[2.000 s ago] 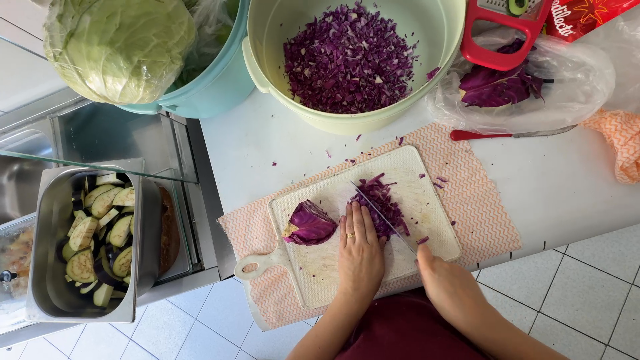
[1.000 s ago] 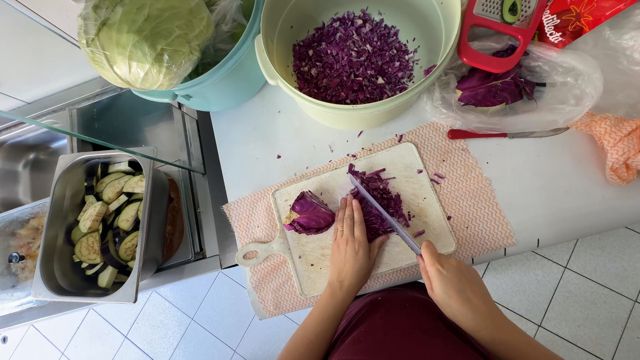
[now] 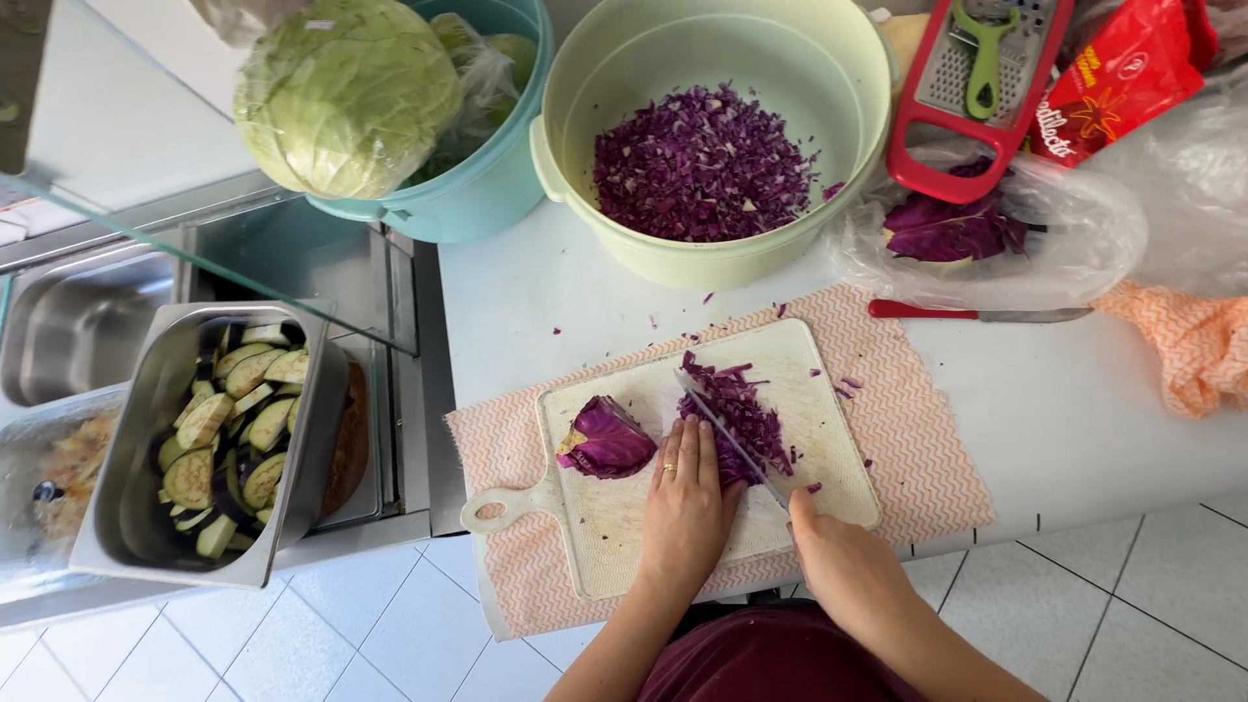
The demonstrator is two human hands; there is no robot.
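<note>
My left hand (image 3: 690, 502) presses on the left side of a pile of shredded red cabbage (image 3: 746, 409), fingers extended, on a white plastic cutting board (image 3: 624, 546). In my right hand (image 3: 838, 551) is the handle of a kitchen knife (image 3: 733, 439), its blade lying diagonally across the cabbage beside my left fingertips. A wedge of red cabbage (image 3: 606, 439) rests on the board, left of my left hand. Under the board is an orange-and-white zigzag cloth (image 3: 926, 429). Behind it stands a pale green tub (image 3: 717, 258) holding chopped red cabbage (image 3: 704, 164).
A blue tub (image 3: 473, 200) with a wrapped green cabbage (image 3: 346, 97) stands at back left. The steel pan (image 3: 327, 429) at left holds sliced eggplant (image 3: 210, 424). At right are a red-handled knife (image 3: 926, 310), a red-framed grater (image 3: 946, 107), bagged red cabbage (image 3: 951, 224) and a crumpled cloth (image 3: 1189, 341).
The knife blade has shifted its angle slightly over the cabbage. My left hand stays on the pile, and the cabbage wedge stays at its left.
</note>
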